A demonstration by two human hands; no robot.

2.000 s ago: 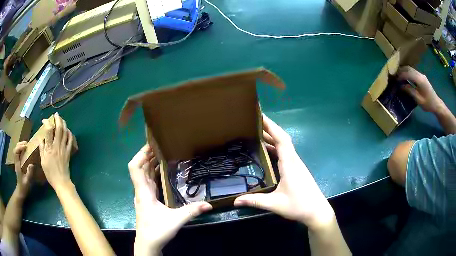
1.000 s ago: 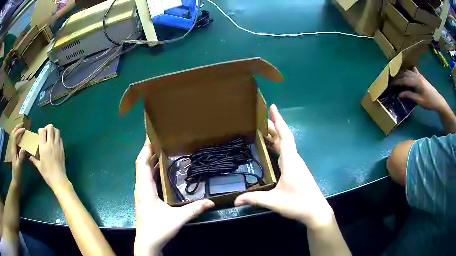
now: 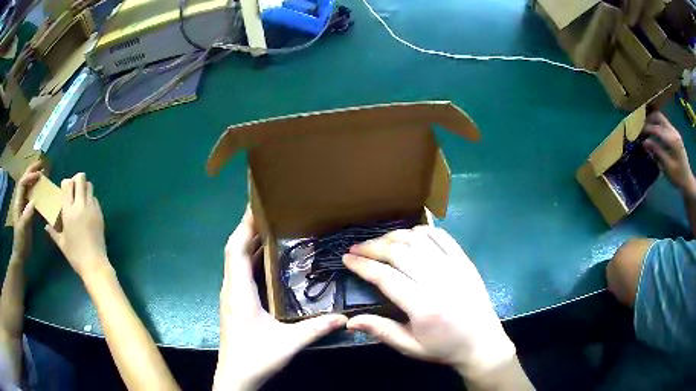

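An open brown mailer box stands at the front edge of the green mat, its lid raised with rounded ears at both ends. A black coiled cable lies across the inside. A shiny clear bag is at the front left, and the dark power adapter at the front right is mostly hidden. My left hand grips the left side and front left corner. My right hand reaches over the front right, fingers on the coiled cable, thumb at the front wall; whether it grips anything is unclear.
Another person's hands hold a cardboard piece at left. A person at right has a hand in an open box. A yellow-grey metal case, blue bin, white cord and stacked cartons are farther back.
My right hand has moved from the box's right side onto the cable inside. My left hand keeps its hold. The box appears slightly farther right in the view.
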